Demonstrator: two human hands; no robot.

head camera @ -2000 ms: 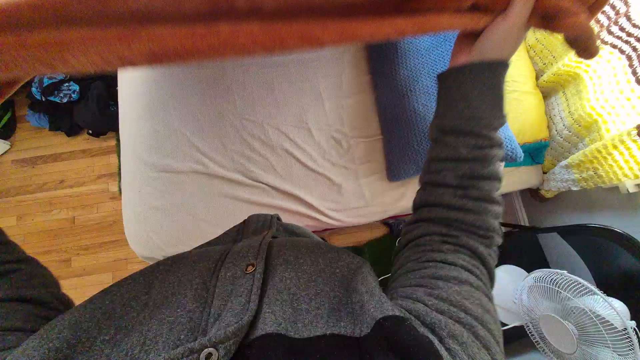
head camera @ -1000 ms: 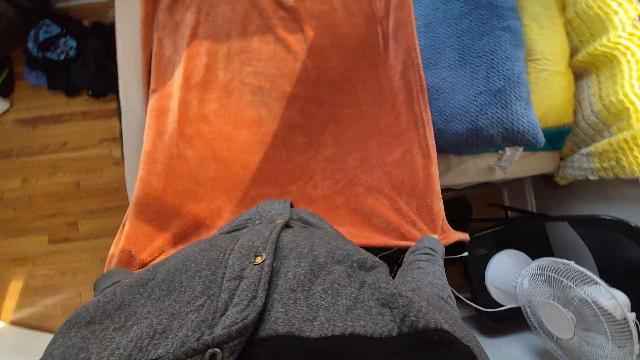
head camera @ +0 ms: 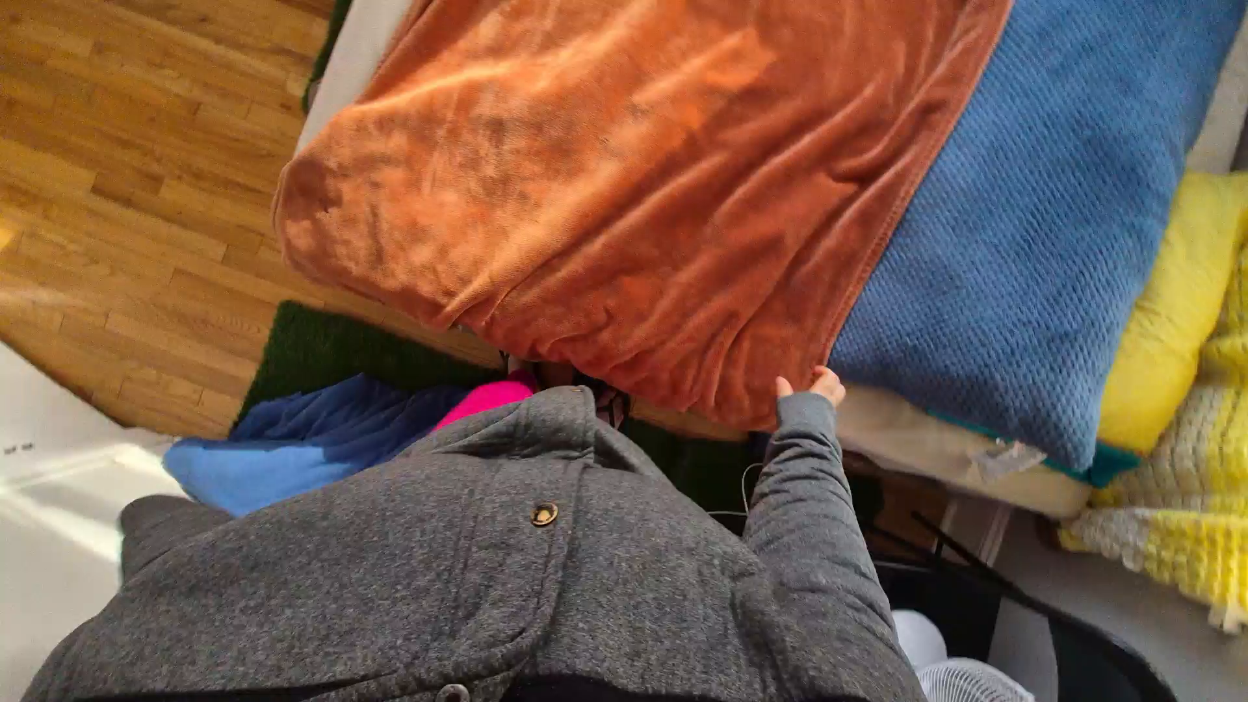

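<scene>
An orange plush blanket [head camera: 604, 195] lies over the bed, its near edge draped along the mattress side and wrinkled toward the right. My right hand [head camera: 814, 385] is at the blanket's near right corner, thumb and fingers on either side of a bit of its fabric. Just right of that hand is a blue textured pillow [head camera: 1014, 234], which borders the blanket's stitched edge. Pale sheet shows on the mattress [head camera: 907, 434] below the pillow. My left hand is out of view; part of the left sleeve shows at the lower left.
A yellow pillow [head camera: 1160, 322] and a yellow, grey and white knitted blanket [head camera: 1189, 487] are at right. Blue fabric [head camera: 312, 439] lies by a green rug [head camera: 341, 351] on the wood floor. A white fan [head camera: 965, 682] stands lower right.
The orange blanket, held up across the top of view two seconds ago, now lies on the bed. The view has shifted and turned, and blue fabric on the floor has come into it.
</scene>
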